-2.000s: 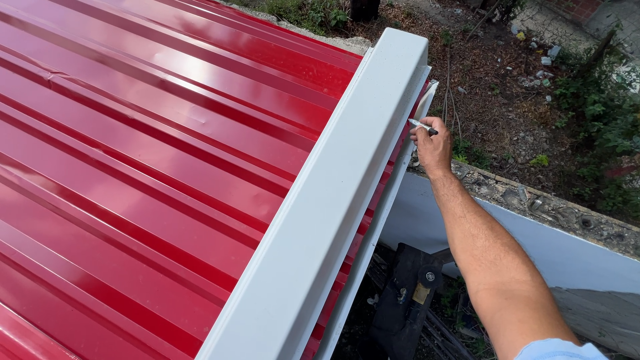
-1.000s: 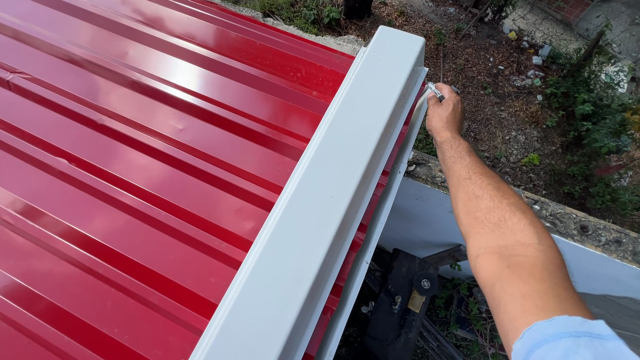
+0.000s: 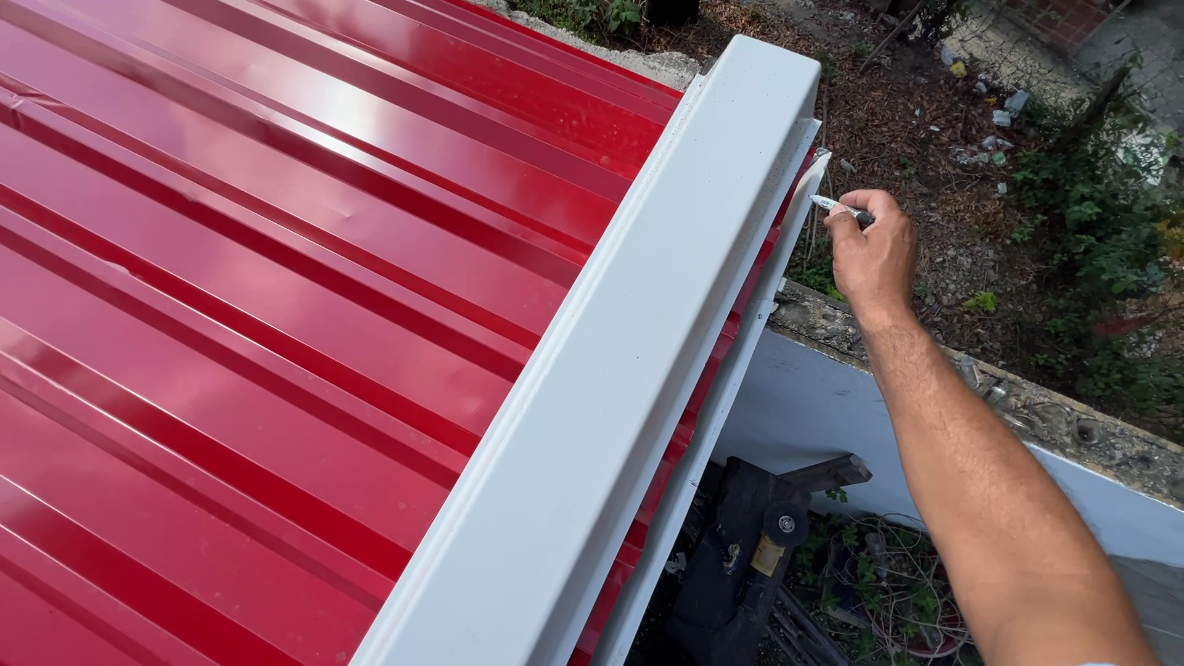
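Note:
My right hand (image 3: 874,245) is closed around a marker pen (image 3: 842,209) with a white barrel and a dark end. The pen's tip points left, close to the white metal edge strip (image 3: 740,356) along the roof's side; whether it touches cannot be told. Left of the hand, a long white box-shaped metal trim (image 3: 601,361) lies across the end of the ribbed red metal roof sheets (image 3: 305,305). At its far end, the edge strip has a bent, pointed piece (image 3: 812,176). My left hand is out of the picture.
Below the roof edge stand a pale wall (image 3: 805,388) with a rough concrete top (image 3: 1045,398) and a dark wooden board with an angle grinder (image 3: 777,536) on it. Tangled wires (image 3: 906,592) lie lower right. Farther off are leaf-strewn ground, litter and green plants (image 3: 1101,222).
My right hand, near the far end of the edge strip a second ago, has come back a little from it. The marker pen is still in its fingers.

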